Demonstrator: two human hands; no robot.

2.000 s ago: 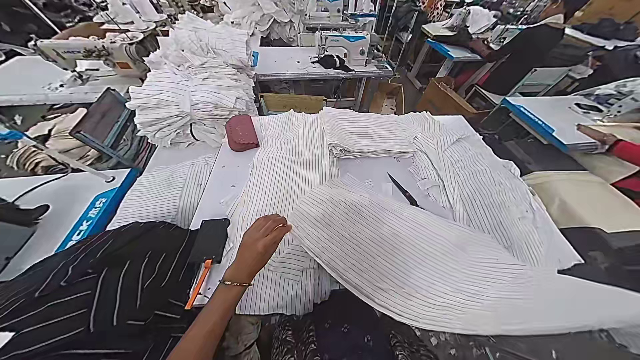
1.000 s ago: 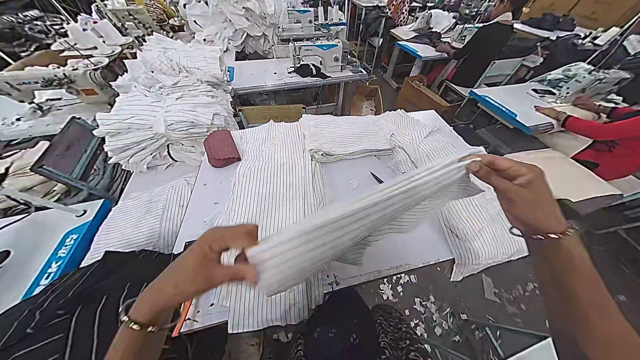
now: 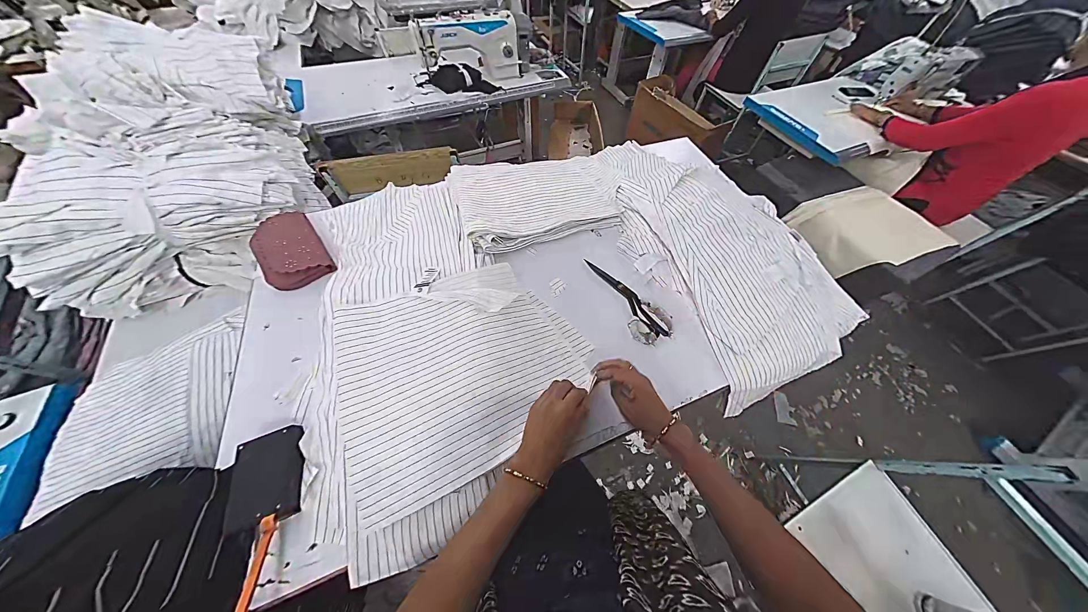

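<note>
A striped white fabric panel (image 3: 442,391) lies flat over other striped cloth at the front of the white table. My left hand (image 3: 557,421) pinches the panel's right edge. Close beside it, my right hand (image 3: 631,395) has its fingertips at the same edge, bent toward my left fingers; whether it grips cloth is unclear. Black-bladed scissors (image 3: 629,297) lie on the table beyond my right hand. Behind them is a folded stack of striped fabric (image 3: 535,200), and more striped pieces (image 3: 748,280) hang over the table's right side.
A tall bundle of striped fabric (image 3: 153,170) stands at the left, near a maroon scalloped pouch (image 3: 291,251). A sewing machine (image 3: 472,42) is behind. A person in red sleeves (image 3: 994,127) works at another table on the right. Fabric scraps (image 3: 884,382) litter the floor.
The panel, held stretched between both hands a second ago, now lies flat on the table. My hands have come together at its right edge. The scissors show more fully.
</note>
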